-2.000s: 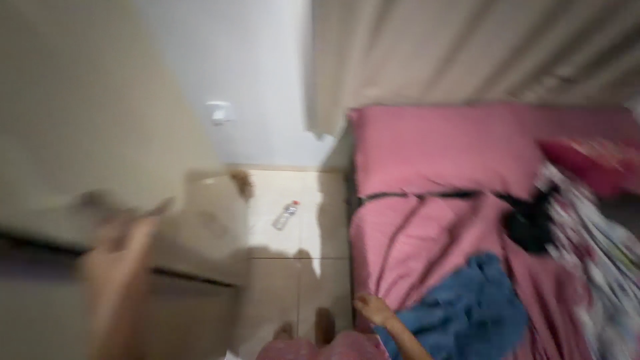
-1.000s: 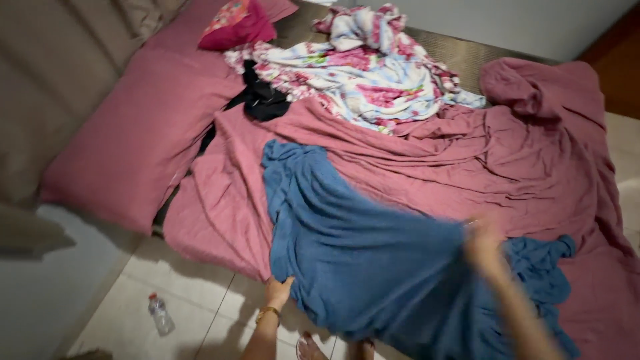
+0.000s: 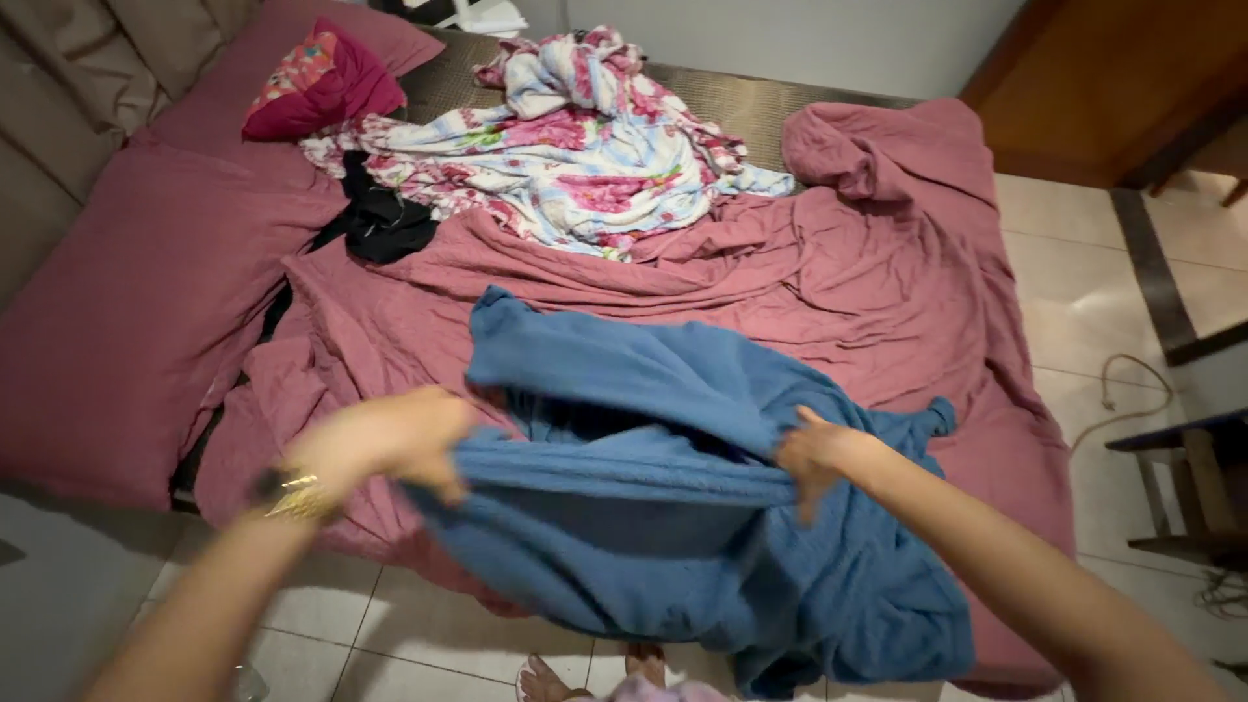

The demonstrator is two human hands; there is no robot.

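Note:
A blue cloth, possibly a blanket, is stretched between my two hands over the near edge of the bed. My left hand, blurred, with a gold-coloured bracelet at the wrist, grips its left end. My right hand holds the same edge on the right side. Part of the cloth lies on a rumpled pink sheet, and its lower folds hang over the bed's edge. Behind it lies a crumpled floral blanket, with a black cloth to its left.
Pink pillows and a magenta cushion lie at the left end of the bed. A beige curtain hangs beside them. A plastic bottle lies on the tiled floor. Dark furniture and a cord are at right.
The view has swung from the curtain side to along the bed. Both hands have come onto the blue cloth, and its near edge is now lifted and pulled taut between them.

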